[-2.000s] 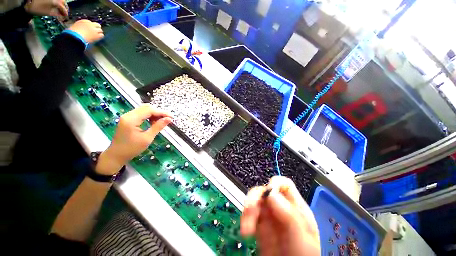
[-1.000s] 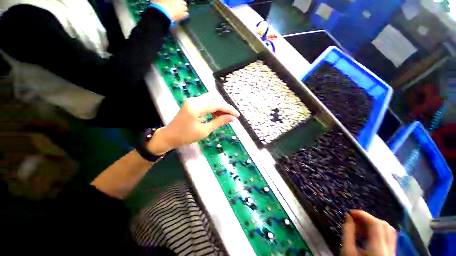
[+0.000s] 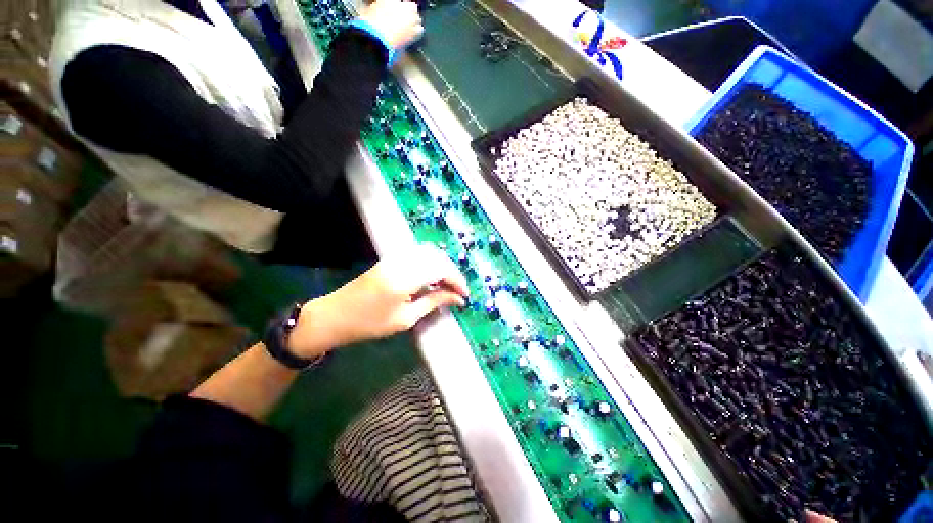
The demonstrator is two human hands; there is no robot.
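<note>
The green circuit board panel [image 3: 542, 378] lies in the metal-railed track, dotted with small parts, some with pale round tops. My left hand [image 3: 404, 296], with a black watch on the wrist, is over the near rail, its fingertips at the board's near edge. Its thumb and forefinger are close together; I cannot tell whether they hold a part. Only a fingertip of my right hand [image 3: 815, 517] shows at the bottom edge, by the black capacitors [image 3: 788, 378] heaped in their black tray; the rest is out of the picture.
A black tray of white parts [image 3: 604, 194] is beyond the board. A blue bin [image 3: 888, 194] of dark parts is behind the line. Another person's sleeved arm [image 3: 327, 117] reaches over the board at upper left. Cardboard boxes [image 3: 169, 337] are on the floor.
The view has shifted right and down. My left hand has lowered from above the track to the board's near edge. My right hand has mostly left the picture at the bottom.
</note>
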